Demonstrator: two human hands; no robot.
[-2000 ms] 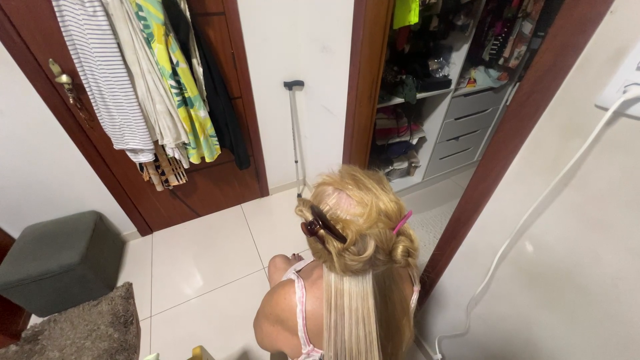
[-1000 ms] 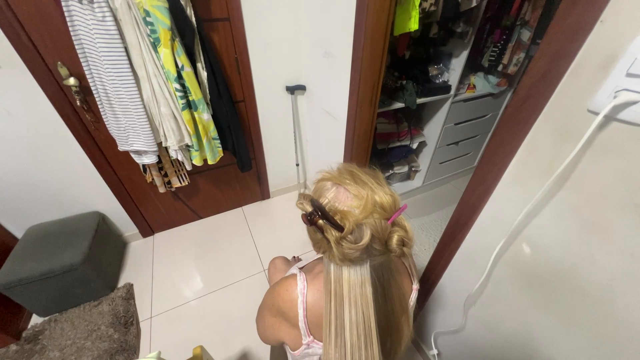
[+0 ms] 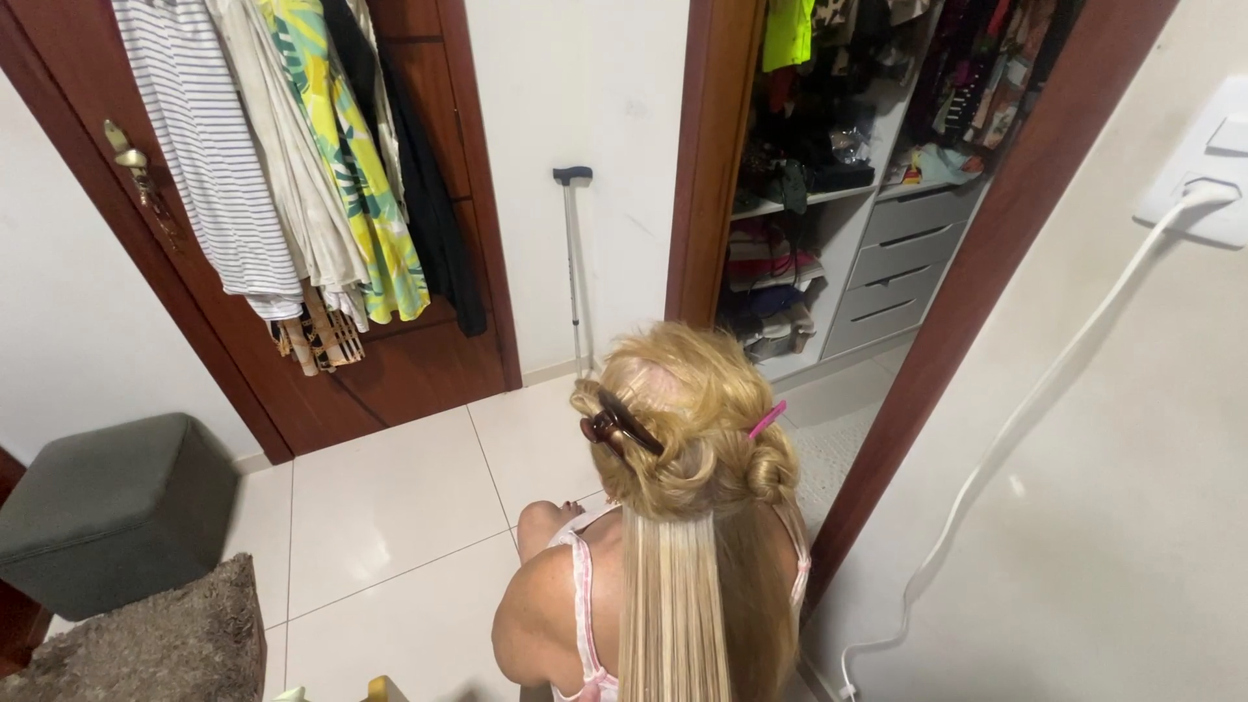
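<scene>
Neither my left hand nor my right hand shows in the head view. Below me, at the lower centre, a person with blond hair (image 3: pixel 682 468) sits facing away. A dark brown claw clip (image 3: pixel 624 426) holds the upper hair on the left, and a pink hair clip (image 3: pixel 767 419) sticks out at the right beside a coiled bun (image 3: pixel 770 466). Under the pinned hair, a straight, light-streaked section (image 3: pixel 673 604) hangs down the back over a top with pink-and-white straps (image 3: pixel 585 595).
A grey ottoman (image 3: pixel 117 507) and shaggy rug (image 3: pixel 146 634) are at the left. Clothes hang on a wooden door (image 3: pixel 409 380). A walking cane (image 3: pixel 570 244) leans on the wall. A white cord (image 3: pixel 985 468) runs down from the right-hand outlet; an open closet (image 3: pixel 838 263) stands behind.
</scene>
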